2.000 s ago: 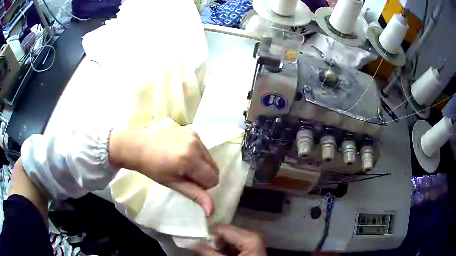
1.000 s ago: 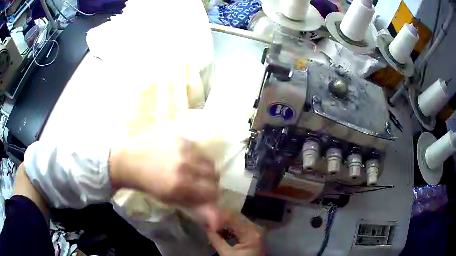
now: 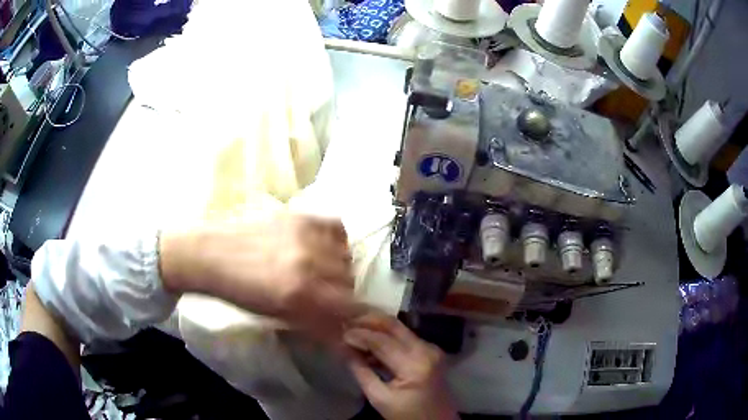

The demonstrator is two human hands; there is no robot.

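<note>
The cream garment piece [image 3: 238, 156] lies heaped left of the overlock machine [image 3: 447, 139] and hangs over the table's front edge. Its right part reaches the dark presser foot and needle area [image 3: 422, 238]. My left hand [image 3: 275, 267], in a white sleeve cover, is blurred and rests on the cloth with its fingers bent down. My right hand [image 3: 398, 365] is at the bottom centre, fingertips close to my left fingertips at the cloth edge. The fingertips of both hands are blurred, and the exact hold on the cloth is hard to see.
White thread cones [image 3: 701, 131] stand behind and right. Four tension knobs [image 3: 535, 244] line the machine front. A tied blue cord [image 3: 537, 369] hangs beside a round hole. An accessory tray [image 3: 618, 364] is recessed at right. A black surface [image 3: 57, 184] lies left, purple cloth [image 3: 713, 353] at right.
Since one second ago, my right hand shows slightly higher and further right. My left hand stays over the cloth, still blurred. The whole view has shifted slightly, and the cloth near the front edge has changed shape.
</note>
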